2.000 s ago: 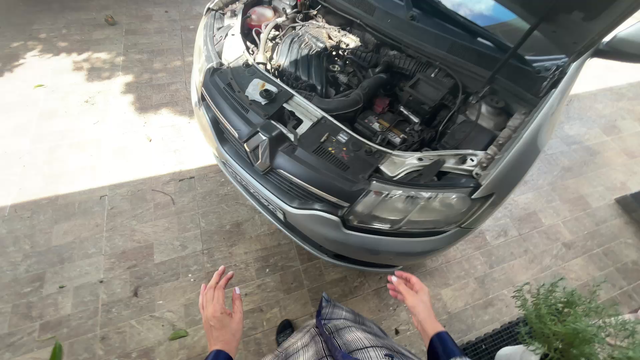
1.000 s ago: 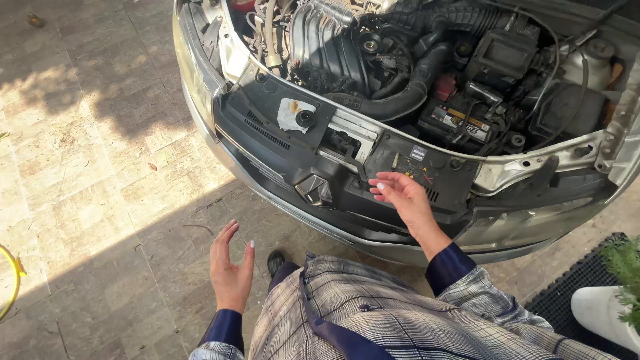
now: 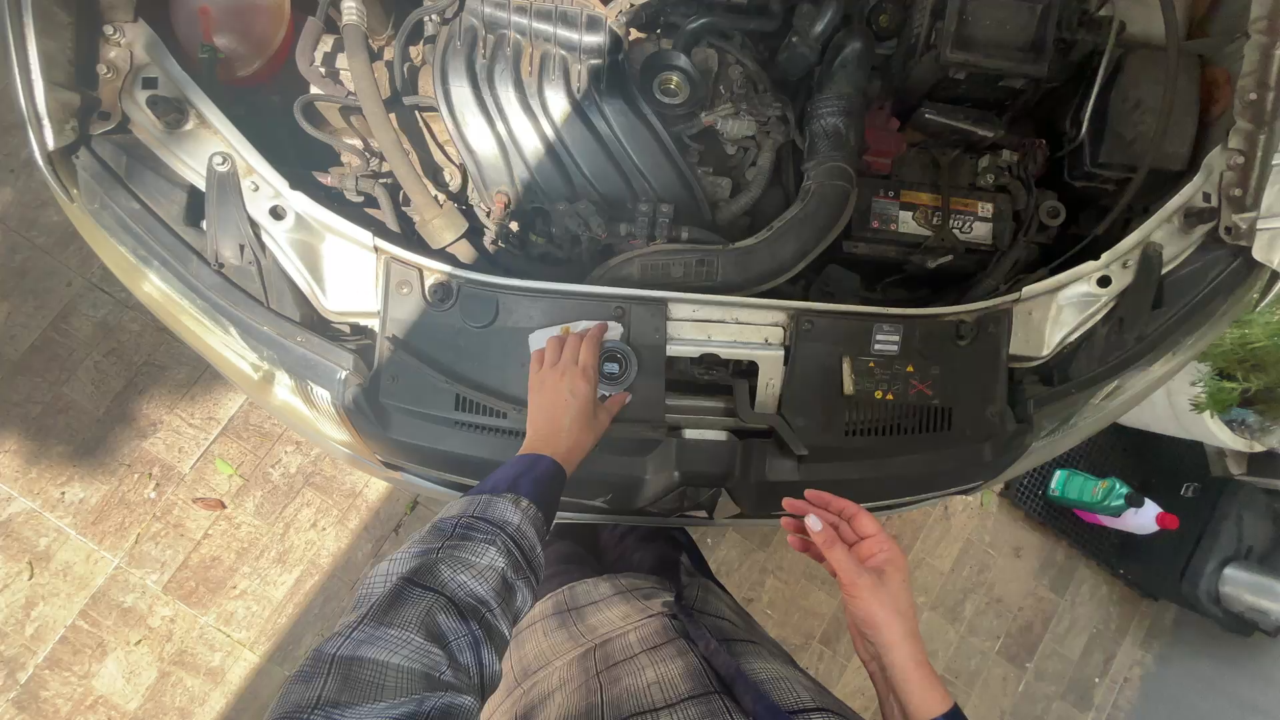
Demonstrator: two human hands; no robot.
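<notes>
My left hand (image 3: pixel 568 400) rests on the black plastic front panel (image 3: pixel 450 345) of the car, its fingers on a white paper or cloth (image 3: pixel 545 336). Beside its fingertips, on the same panel, lies a round black oil filler cap (image 3: pixel 616 366); the thumb is near the cap's lower edge. Whether the fingers grip the paper or only touch it, I cannot tell. My right hand (image 3: pixel 850 550) hangs in the air in front of the bumper, fingers slightly bent and apart, holding nothing. Behind the panel, the engine's oil filler opening (image 3: pixel 671 87) is uncovered.
The open engine bay holds a black intake manifold (image 3: pixel 560 110), an air hose (image 3: pixel 800 220), a battery (image 3: pixel 935 215) and a coolant reservoir (image 3: pixel 230 35). At the right, a green bottle (image 3: pixel 1090 492) and a pink-and-white bottle (image 3: pixel 1140 517) lie on a black mat near a potted plant (image 3: pixel 1245 365).
My left hand has moved from the air before the car onto the paper beside the cap. My right hand, above the front panel a second ago, is now in front of the bumper. The view is closer.
</notes>
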